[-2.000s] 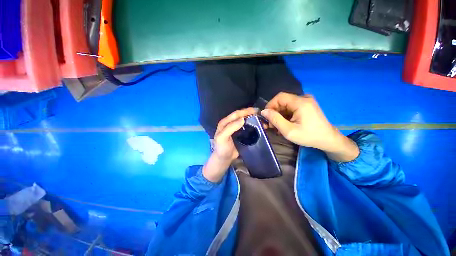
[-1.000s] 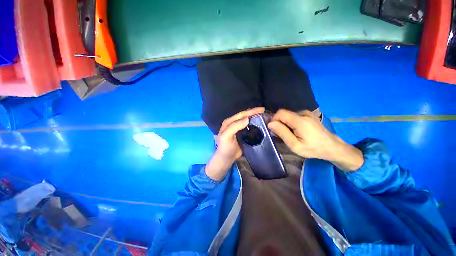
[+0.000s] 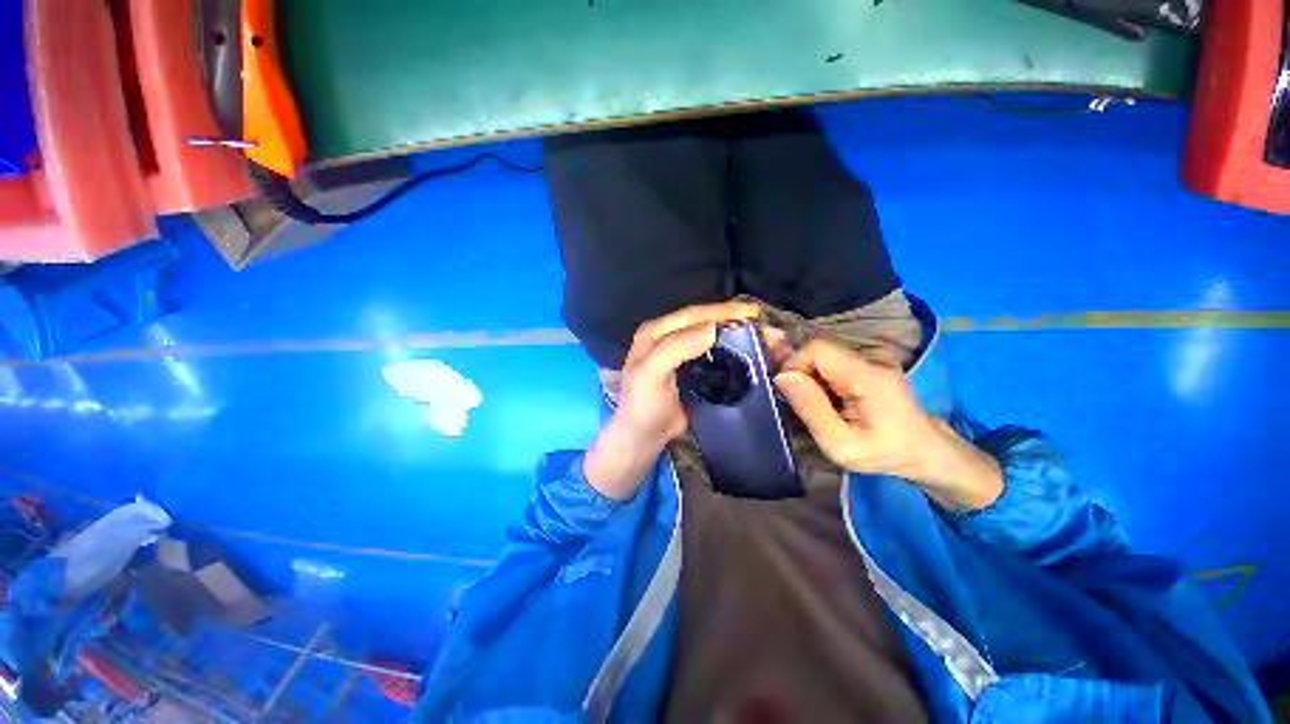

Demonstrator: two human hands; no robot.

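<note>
A smartphone (image 3: 750, 446) with a grey-purple glossy back and a large round black camera ring at its far end is held over the lap. My left hand (image 3: 657, 389) is bare and holds the phone by its left side and far end, with the fingers along the top edge. My right hand (image 3: 863, 413) is bare, with thumb and forefinger together at the phone's right long edge near the camera end. Whether the right fingertips pinch something small cannot be seen.
A green-matted bench (image 3: 566, 64) crosses the top. An orange-handled tool (image 3: 269, 92) lies at its left beside a pink-red foam tray (image 3: 92, 127), with a black cable (image 3: 382, 198) below. Another red foam block (image 3: 1228, 120) stands right. Cartons (image 3: 205, 583) lie lower left.
My right hand has moved from the phone's far end down along its right edge. A dark piece seen at the right fingertips earlier no longer shows. The bench sits higher in view.
</note>
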